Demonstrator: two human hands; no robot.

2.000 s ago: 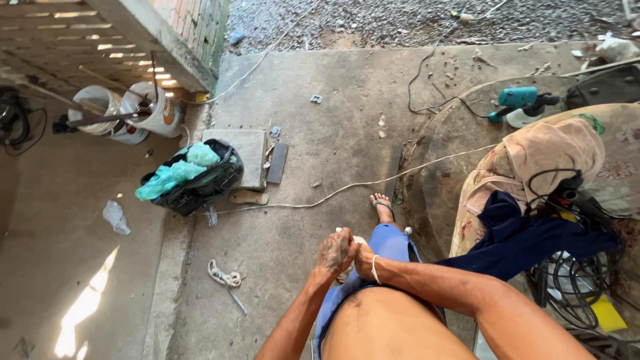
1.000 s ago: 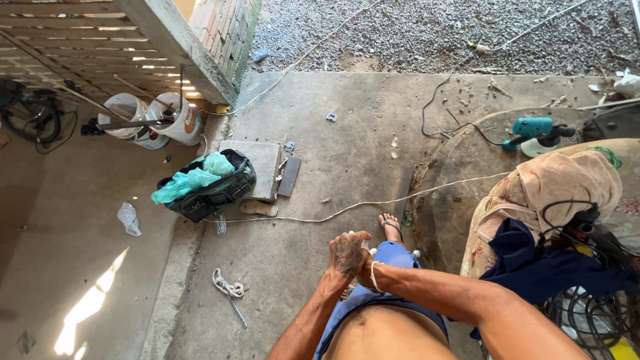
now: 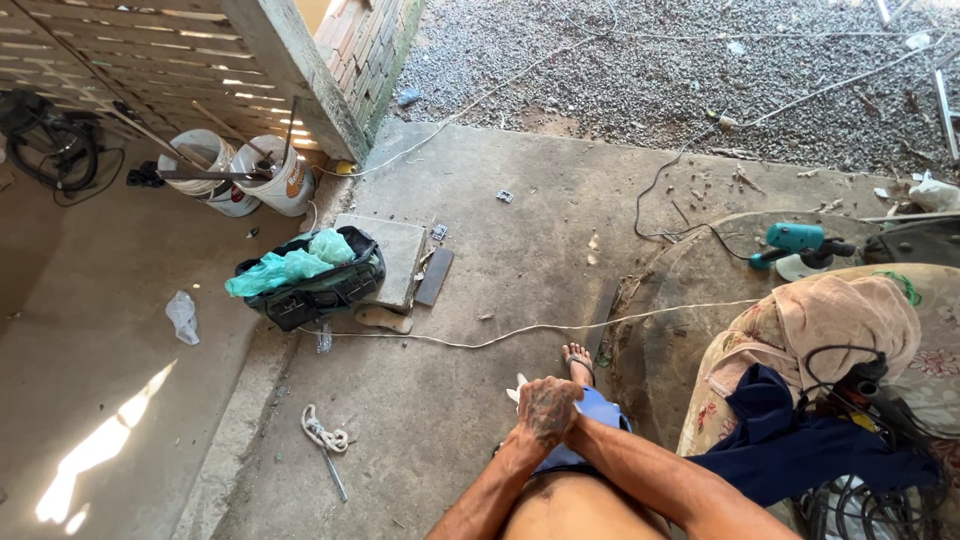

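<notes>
My left hand (image 3: 549, 409), dark markings on its back, is closed in front of my waist, above blue shorts (image 3: 600, 409). A thin white item (image 3: 516, 390) with pointed ends sticks out past its far left side; the hand hides most of it, so its kind is unclear. My right hand (image 3: 577, 426) meets the left from the right, its fingers hidden behind the left hand. Just beyond them is my foot in a flip-flop (image 3: 578, 363). A rope bundle (image 3: 324, 429) with a metal rod (image 3: 334, 475) lies on the concrete to the left.
An open tool bag (image 3: 315, 296) with green plastic leans by a concrete slab (image 3: 397, 251). Buckets (image 3: 281, 184) stand upper left. A pale cord (image 3: 480, 345) crosses the floor. At right are a teal power tool (image 3: 795, 237), a peach towel (image 3: 847, 319), navy cloth (image 3: 825, 457) and black cables (image 3: 862, 510).
My hands stay together near my waist. The left now covers more of the right, and the white item shows beyond the left hand; earlier, white showed at the right wrist.
</notes>
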